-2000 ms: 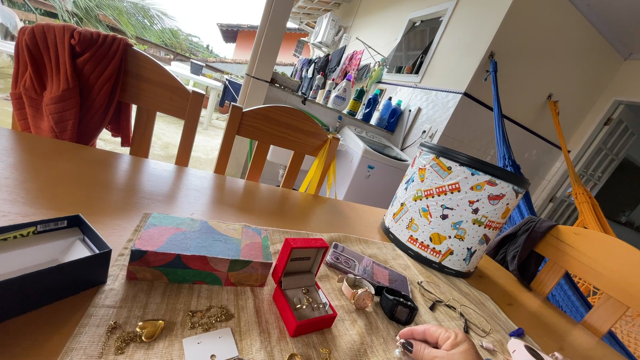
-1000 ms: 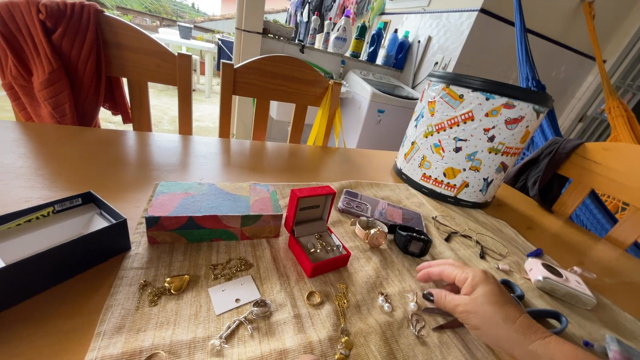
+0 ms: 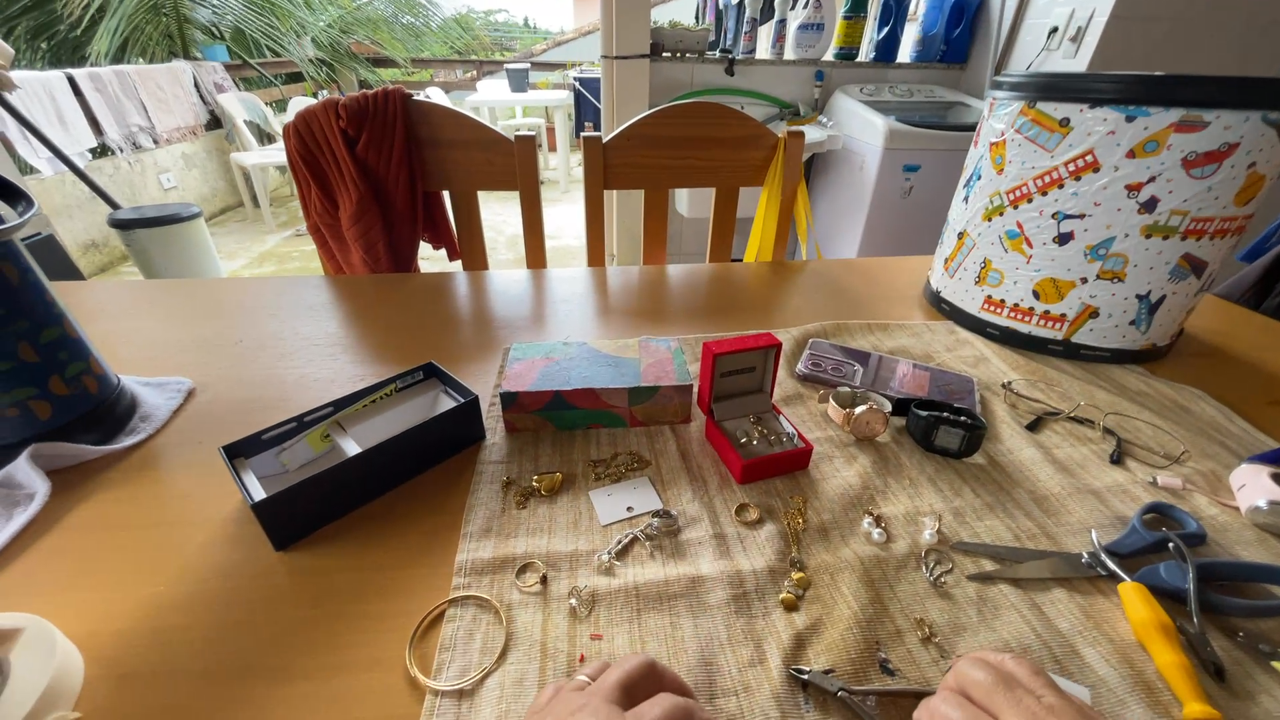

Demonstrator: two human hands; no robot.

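Note:
At the bottom edge rests my left hand (image 3: 618, 692), a ring on one finger, fingers curled; what is under it is hidden. My right hand (image 3: 1003, 688) lies curled by the handles of small cutting pliers (image 3: 835, 686); whether it grips them is unclear. Around the hands on the woven mat are a gold bangle (image 3: 457, 642), gold rings (image 3: 746, 513), a gold necklace (image 3: 794, 560), pearl earrings (image 3: 875, 526) and a silver bracelet (image 3: 638, 537). A red jewelry box (image 3: 757, 415) stands open behind them. Scissors (image 3: 1060, 560) and yellow-handled pliers (image 3: 1160, 640) lie at right.
A dark open box (image 3: 365, 485) and a patterned box (image 3: 597, 395) stand at left and center. Behind are two watches (image 3: 858, 413), a phone (image 3: 886, 372), eyeglasses (image 3: 1120, 425) and a large printed drum-shaped container (image 3: 1090, 220). A tape roll (image 3: 35, 665) sits at lower left.
My right hand has left the earrings and scissors and is now lower, at the front edge. My left hand has come into view. The view has swung left.

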